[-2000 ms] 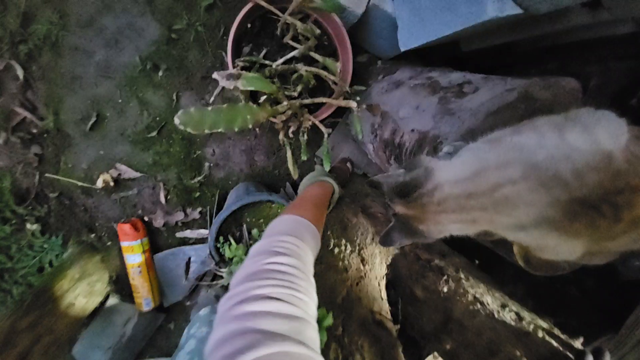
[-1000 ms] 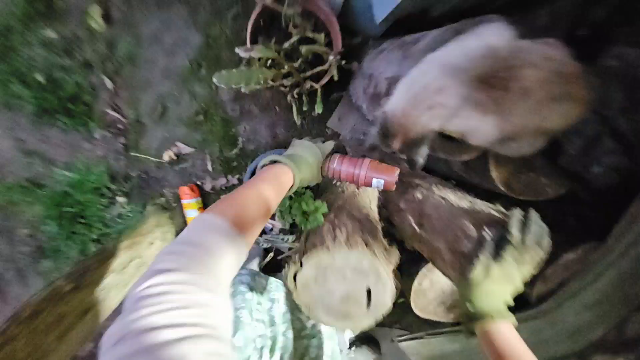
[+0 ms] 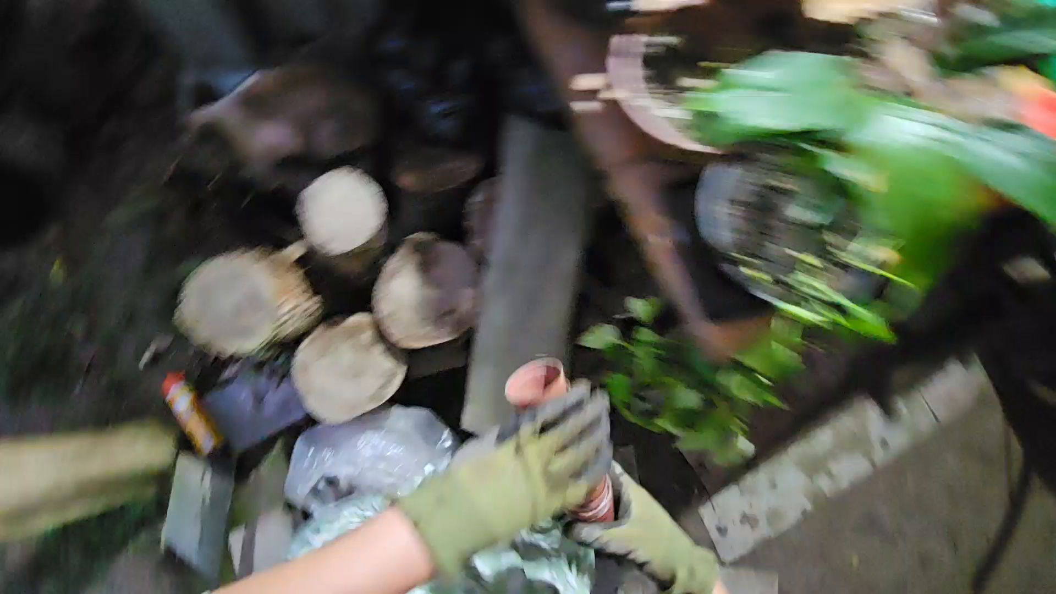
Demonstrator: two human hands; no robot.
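Observation:
A stack of small reddish plastic plant pots [image 3: 536, 382] stands tilted between my two gloved hands, its open rim at the top. My left hand [image 3: 528, 466], in a green glove with grey fingers, wraps the upper part of the stack. Lower down, my right hand [image 3: 648, 528], in a like glove, is closed around the stack's bottom part; its fingers are partly hidden. Under my hands lies crumpled, shiny clear and green plastic [image 3: 371, 454]. The view is blurred by motion.
Several cut logs [image 3: 346, 367] lie at the left, beside a grey board [image 3: 528, 272]. An orange spray can [image 3: 192, 412] is at far left. Leafy plants [image 3: 676, 388] and potted plants with a dark pot [image 3: 775, 223] fill the right, above a concrete edge [image 3: 841, 454].
The view has swung right. The pot stack, held in my left hand one second ago, is now between both hands; my right hand has come over from the logs. The animal is out of view.

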